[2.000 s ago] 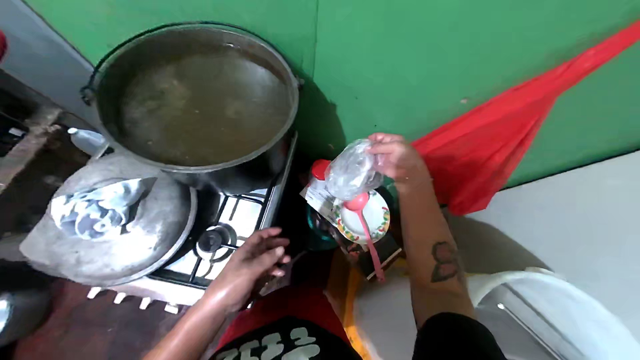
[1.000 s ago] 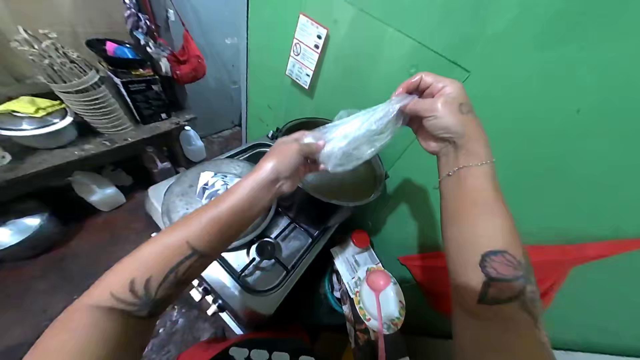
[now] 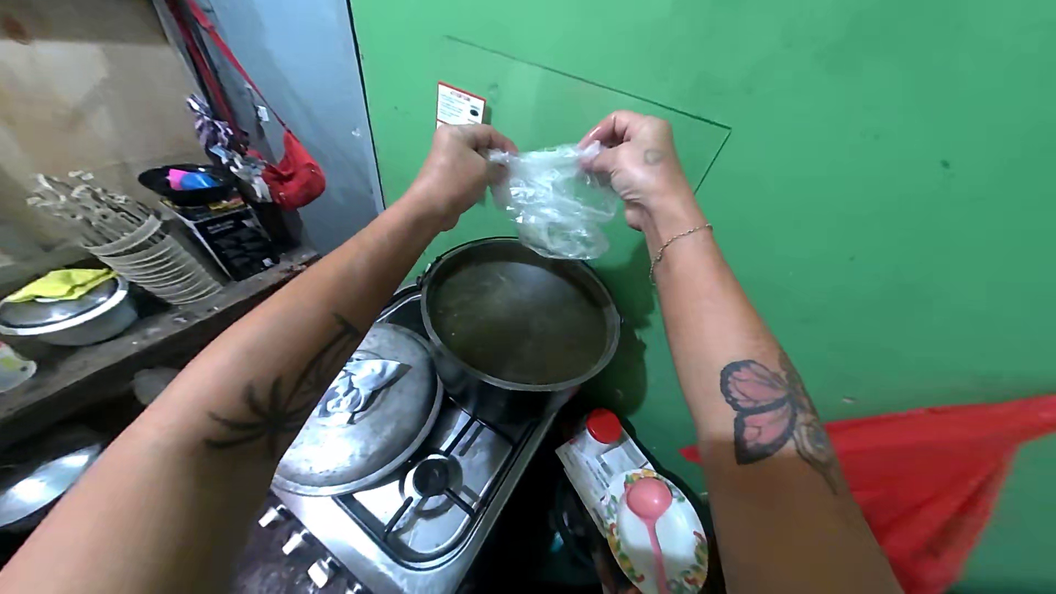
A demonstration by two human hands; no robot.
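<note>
A crumpled clear plastic bag (image 3: 561, 202) is stretched between both hands above the far rim of a large metal pot (image 3: 520, 318). My left hand (image 3: 464, 169) pinches one upper corner of the bag, and my right hand (image 3: 639, 165) pinches the other. Brownish liquid stands in the pot, which sits on the rear of a steel gas stove (image 3: 462, 495). Whether the bag holds anything cannot be told. Beside the pot a round metal lid (image 3: 363, 421) with a cloth tied at its handle lies over the stove's left part.
Right of the stove are a pink ladle (image 3: 648, 500) on a floral plate (image 3: 685, 553) and a container with a red cap (image 3: 604, 426). A wooden shelf (image 3: 239, 289) at left bears a lidded pot (image 3: 74, 309) and a basket (image 3: 161, 260). Red cloth (image 3: 924, 487) hangs on the green wall.
Two seconds ago only my right hand held the bag, beside the stove; my left was over the stove. Now both hands hold it above the pot. The view has shifted.
</note>
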